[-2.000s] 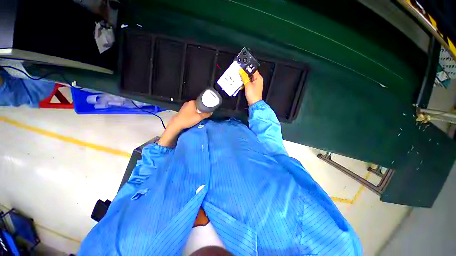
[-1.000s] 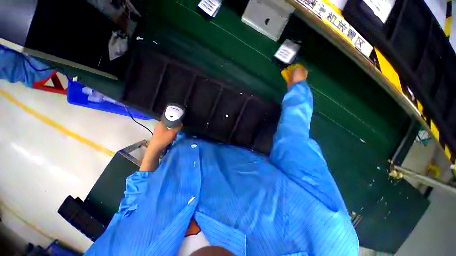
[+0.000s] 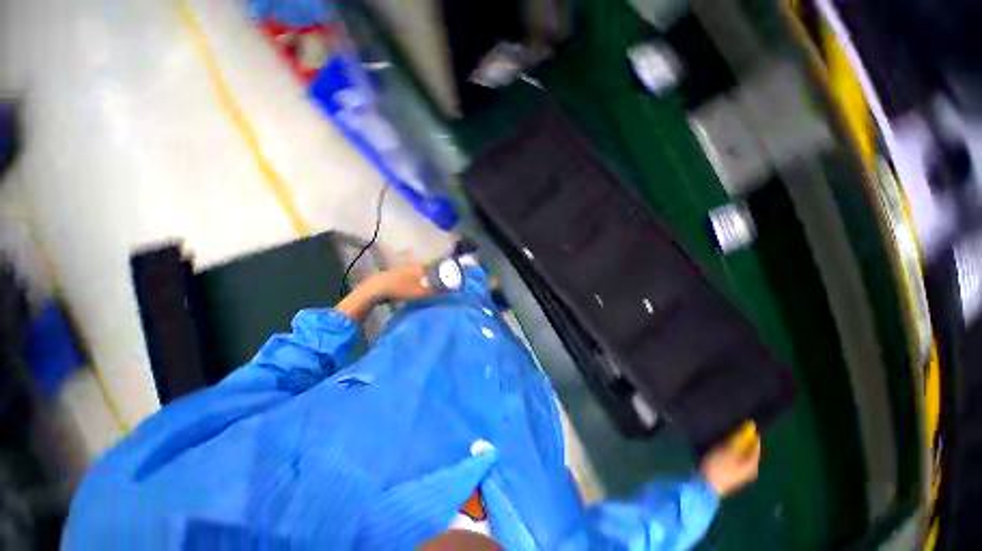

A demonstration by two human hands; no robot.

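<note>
The frame is blurred. My left hand [image 3: 401,283] holds the barcode scanner [image 3: 449,273] in front of my smock. My right hand [image 3: 733,461], with yellow on its fingertips, grips the near right end of the black compartment tray [image 3: 635,291]. The tray lies slantwise over the bench; its slots show no units. A second dark tray-like edge [image 3: 576,339] shows below its left side, with a small white patch near its lower end. A labelled unit [image 3: 732,227] lies on the green bench beyond the tray.
Another labelled unit [image 3: 655,67] and a grey metal bracket [image 3: 754,129] lie farther back on the green bench. A yellow-black taped shelf edge [image 3: 899,215] runs down the right. A blue bin [image 3: 372,135] is at upper left. A dark green surface [image 3: 269,307] stands beside my left arm.
The view has turned. My right hand has left the labelled unit near the bracket and taken the tray's end. The tray now sits offset from the dark edge below. The scanner stays in my left hand.
</note>
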